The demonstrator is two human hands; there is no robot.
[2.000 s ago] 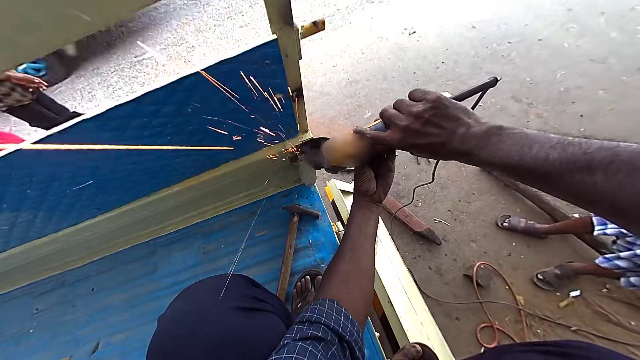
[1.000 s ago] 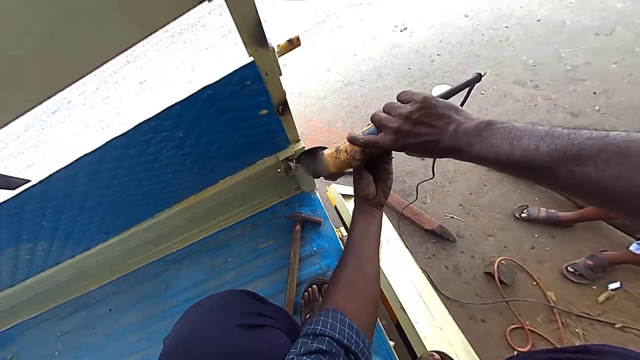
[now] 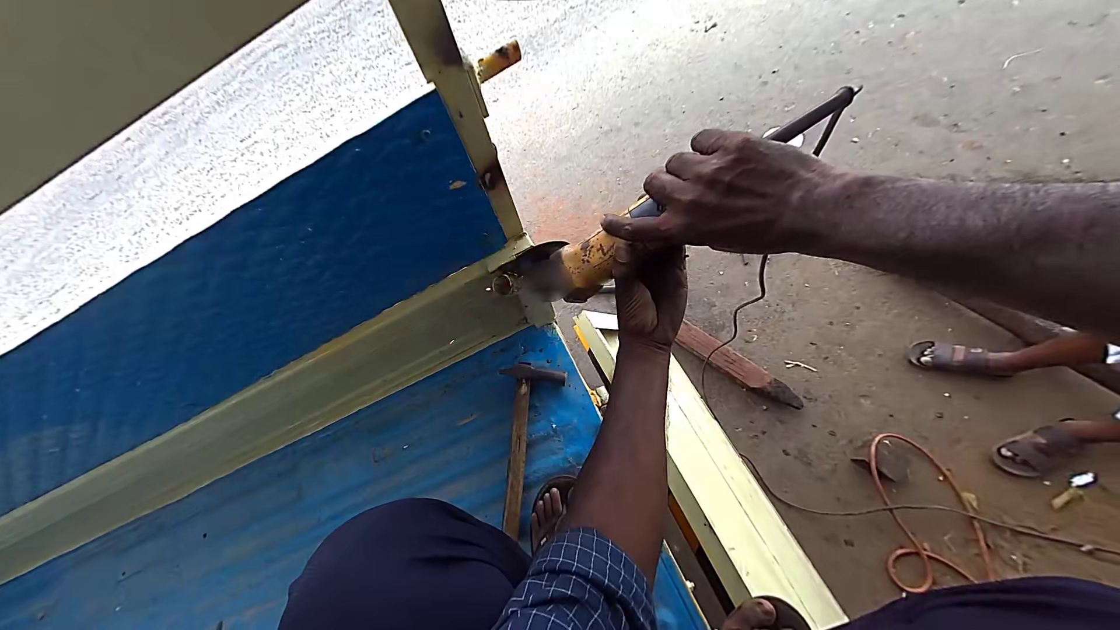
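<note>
An angle grinder (image 3: 593,261) with a yellow gear head and a dark body is held in both my hands. My left hand (image 3: 652,293) grips it from below, near the head. Over the dark body, my right hand (image 3: 739,192) is closed from above. The grinder's disc (image 3: 544,262) is at the corner of a cream-painted metal frame (image 3: 477,162), beside a short round pipe end (image 3: 505,283). No sparks show. Whether the disc touches the metal cannot be told. A cord runs from the grinder's rear end.
A hammer (image 3: 518,437) lies on the blue metal floor (image 3: 376,490) near my foot. A cream metal beam (image 3: 726,490) runs along the right edge. On the ground are a reddish wooden stake (image 3: 744,367), an orange cable (image 3: 875,472) and another person's sandalled feet (image 3: 962,357).
Sparks flew from the disc two seconds ago; none show now. Both hands still hold the grinder at the frame corner. A person at the upper left has left the view, which has shifted.
</note>
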